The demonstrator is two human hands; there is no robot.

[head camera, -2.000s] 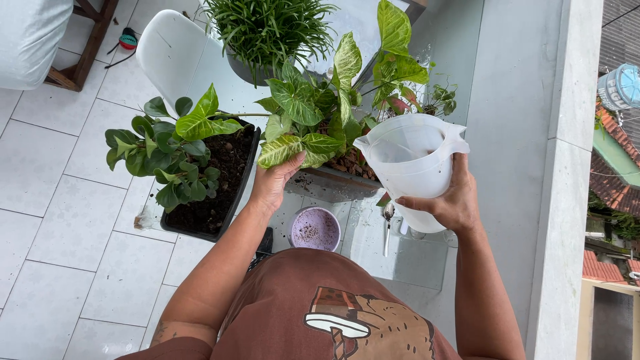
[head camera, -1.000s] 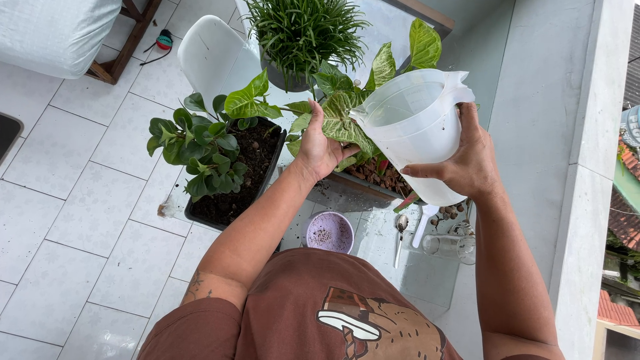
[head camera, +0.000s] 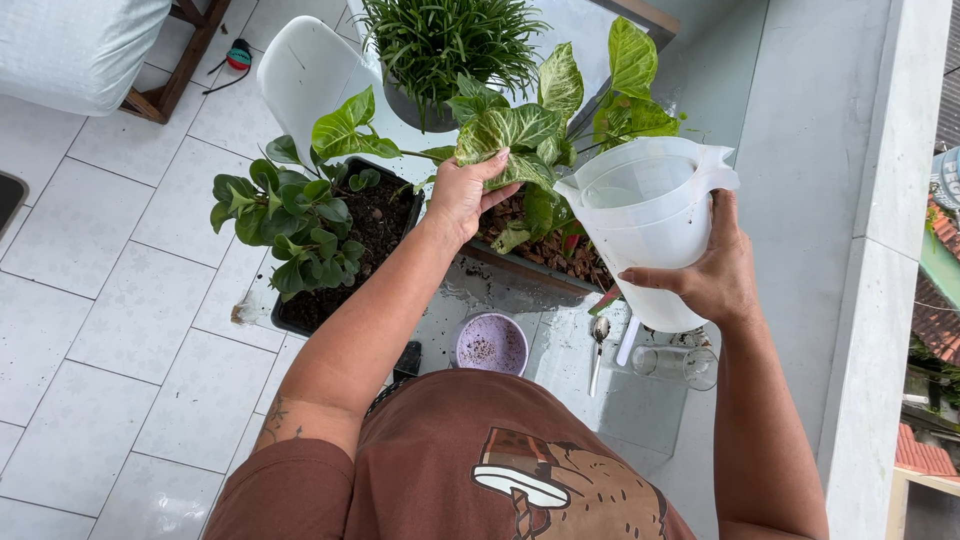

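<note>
My left hand holds a variegated green-and-cream leaf between thumb and fingers, over a planter topped with bark chips. My right hand grips a translucent white plastic pitcher, tilted so that its spout is at the leaves on the right of my left hand. Whether water runs from the spout I cannot tell. To the left stands a dark rectangular planter of soil with a bushy, round-leaved plant.
On the glass table lie a metal spoon, a white-handled utensil and a clear glass. Nearby is a lilac bowl. A grassy potted plant and a white chair are beyond. A ledge runs along the right.
My left hand was lower among the leaves two seconds ago; one second ago its thumb pointed up, and now it pinches a leaf. The pitcher stays in my right hand.
</note>
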